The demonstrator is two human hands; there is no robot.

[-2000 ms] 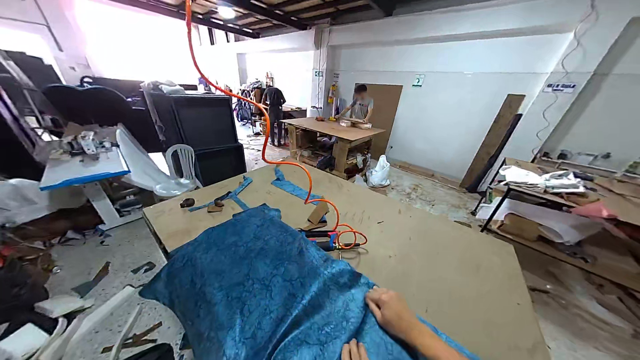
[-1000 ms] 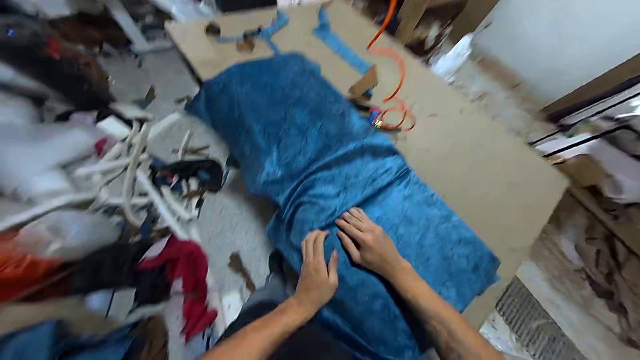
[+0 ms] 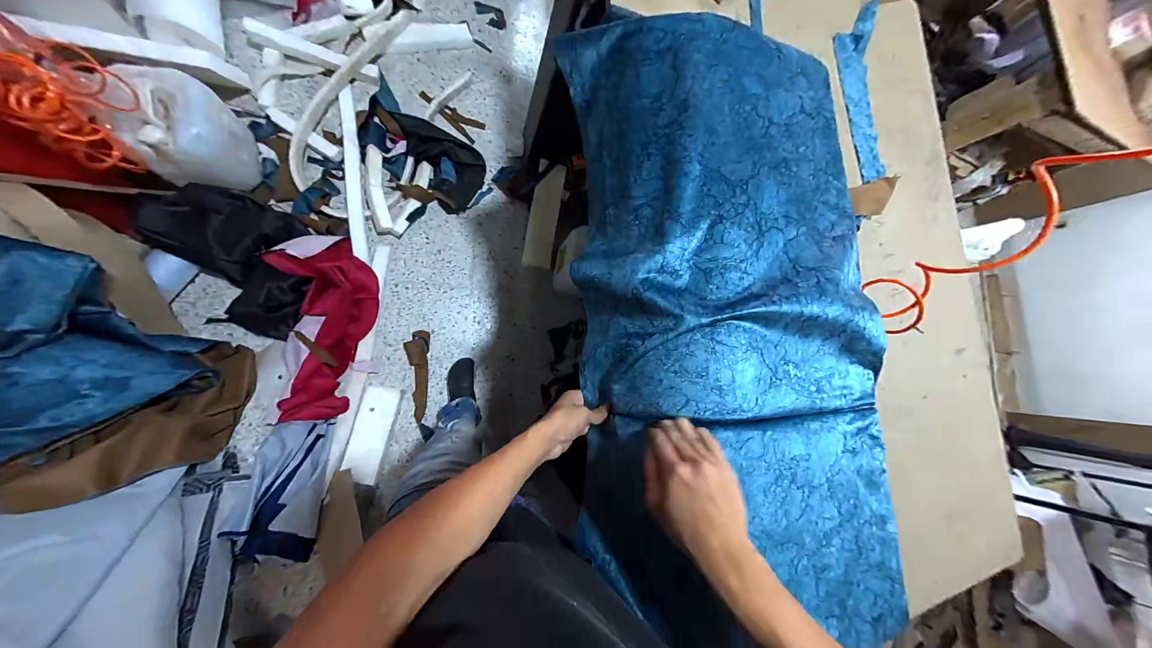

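A large piece of blue mottled upholstery fabric (image 3: 720, 180) lies along the work table (image 3: 945, 432) in the head view, its near part creased by a seam or fold running across. At the fabric's left edge, by one end of that fold, my left hand (image 3: 569, 421) pinches the material between thumb and fingers. My right hand (image 3: 695, 481) rests on the fabric just below the fold, fingers together and fairly flat, gripping nothing that I can see. What lies under the fabric is hidden.
An orange coiled air hose (image 3: 1048, 207) crosses the table's right side. Near it lie a blue fabric strip (image 3: 861, 108) and a brown scrap (image 3: 873, 195). White foam strips (image 3: 351, 135), a red cloth (image 3: 333, 324) and scraps litter the floor at left; a translucent jug (image 3: 193, 126) stands there.
The view has swung far down and to the left. My left hand has moved from the fabric's top, beside my right hand, to its left edge and now pinches it.
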